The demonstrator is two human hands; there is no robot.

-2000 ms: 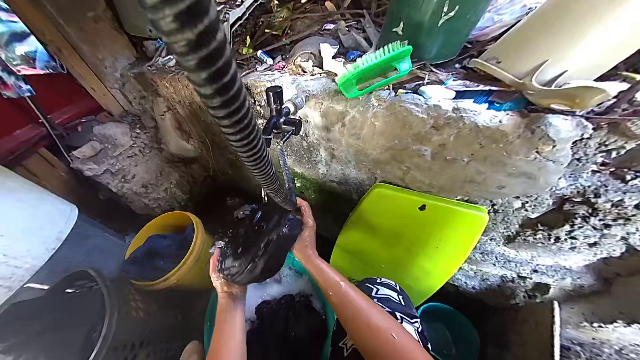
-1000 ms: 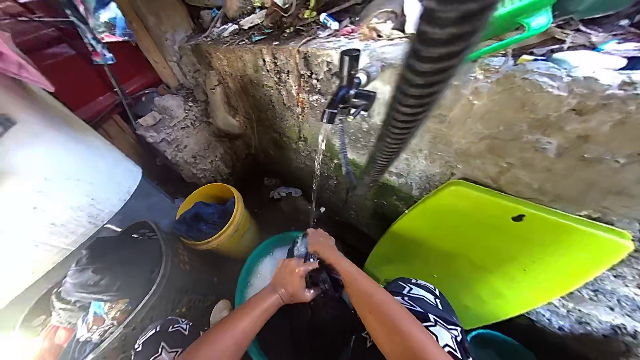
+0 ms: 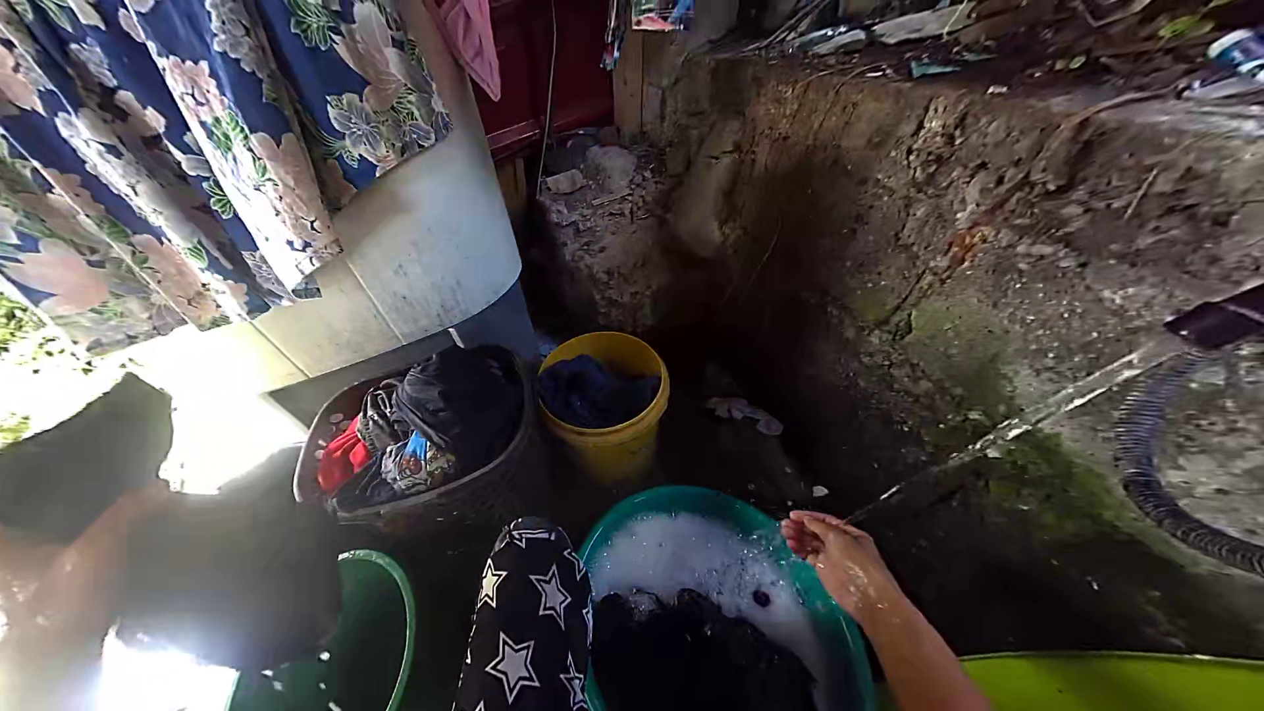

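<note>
My left hand [image 3: 138,504], blurred at the far left, holds a dark wet cloth [image 3: 232,563] over a green tub [image 3: 407,612]. Glare washes out part of both. My right hand [image 3: 839,558], its fingers loosely curled with no cloth in them, is over the right rim of a teal basin [image 3: 691,499]. Suds [image 3: 691,558] and dark cloth [image 3: 691,652] fill that basin. A thin stream of water [image 3: 1017,425] runs from the black faucet [image 3: 1220,316] at the right edge down to beside my right hand.
A basket of clothes [image 3: 316,434] and a yellow bucket [image 3: 647,434] with dark blue cloth stand beyond the basin. Floral curtains [image 3: 247,128] hang upper left. A ribbed hose [image 3: 1136,474] lies by the rough wall [image 3: 889,197]; a lime-green board [image 3: 1116,681] is at lower right.
My hands, together on dark cloth under the faucet a second ago, are now apart: the left has carried dark cloth to the left, and the right has let go. The view has swung left.
</note>
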